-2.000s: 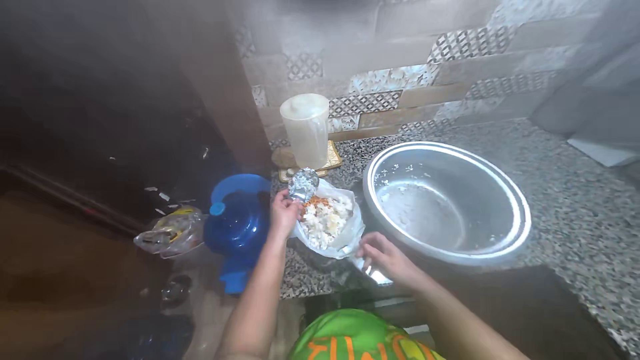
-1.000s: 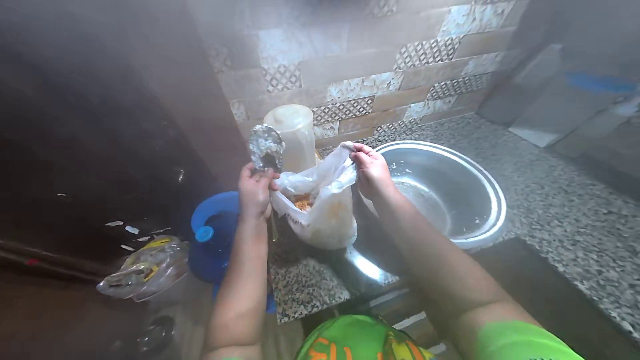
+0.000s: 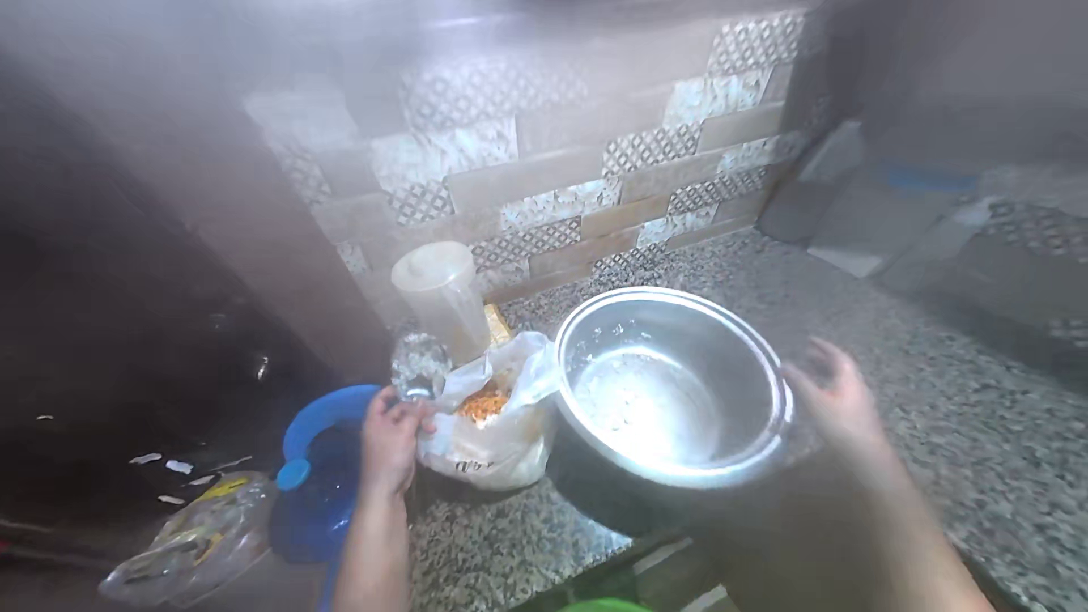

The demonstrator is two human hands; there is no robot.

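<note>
My left hand [image 3: 398, 433] is closed on a metal serving spoon [image 3: 420, 365] coated with white food bits and is at the left edge of a white plastic bag [image 3: 501, 450]. The bag stands open at the top on the counter; orange and white food [image 3: 483, 405] shows inside. To its right is a large round metal pot [image 3: 671, 387] with a few white bits on its inner wall and bottom. My right hand [image 3: 829, 387] is at the pot's right rim, fingers spread; whether it touches the rim is not clear.
Behind the bag stands a translucent plastic pitcher [image 3: 446, 297] by the tiled wall. A blue plastic container [image 3: 314, 501] and a clear plastic bag with things in it [image 3: 200, 540] are at the lower left. Speckled granite counter [image 3: 960, 408] extends right.
My right hand has let go of the bag and moved right to the far side of the pot. The bag, lifted a second ago, now rests lower on the counter.
</note>
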